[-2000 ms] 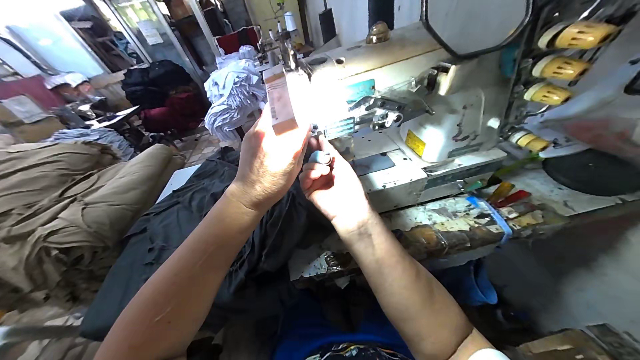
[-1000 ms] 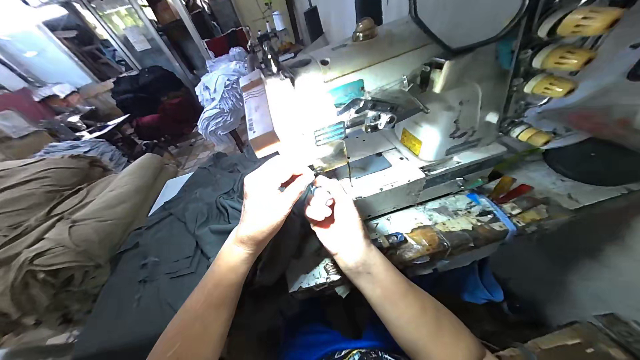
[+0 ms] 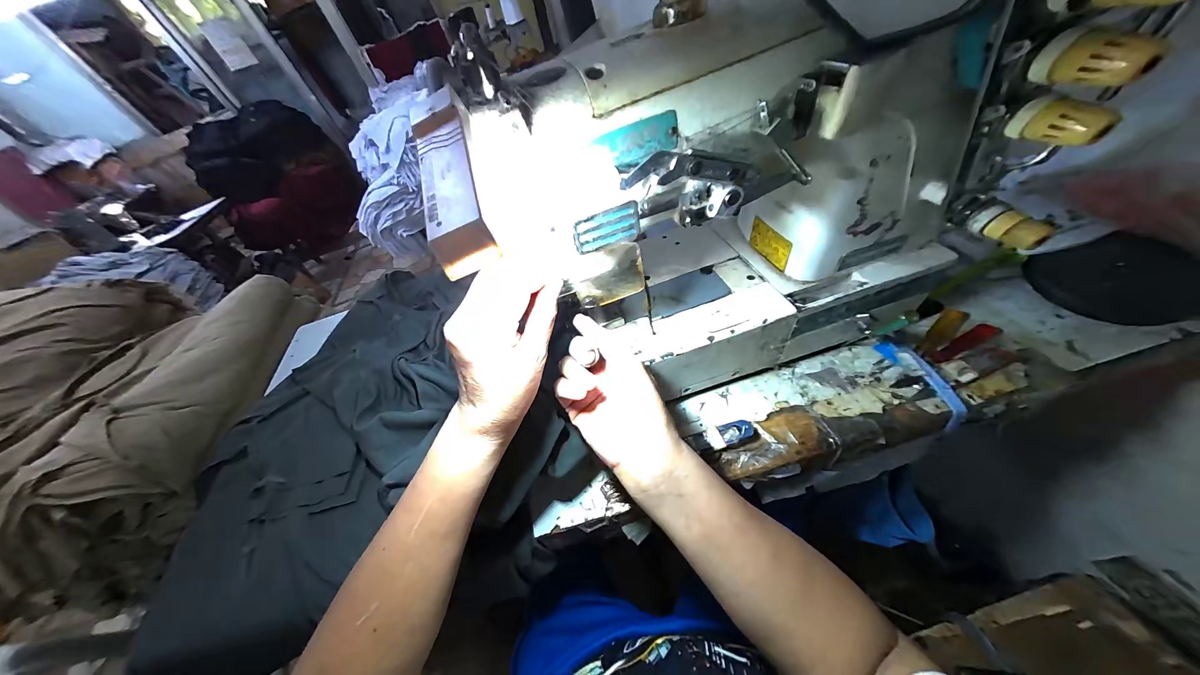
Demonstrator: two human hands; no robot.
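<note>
Both hands are close together at the near left end of an industrial sewing machine (image 3: pixel 694 75), under its bright lamp. My left hand (image 3: pixel 502 342) has its fingertips at the needle area, on dark grey fabric (image 3: pixel 403 375); glare hides what they hold, if anything. Just right of it, my right hand (image 3: pixel 609 394) has curled fingers and a ring-like band on one finger, beside the machine bed (image 3: pixel 722 347). Whether it grips the cloth edge is not clear. The dark fabric spreads from the hands down to the left.
A cardboard box (image 3: pixel 450 178) stands behind my left hand. Rolled brown cloth (image 3: pixel 187 366) lies at the left, pale bundled fabric (image 3: pixel 389 169) behind. Yellow thread tensioners (image 3: pixel 1064 122) are at the right. Worn tape and small tools (image 3: pixel 966 342) line the table edge.
Two seconds ago both hands were raised together in front of the machine; they have since come lower, and the right hand now sits a little apart from the left.
</note>
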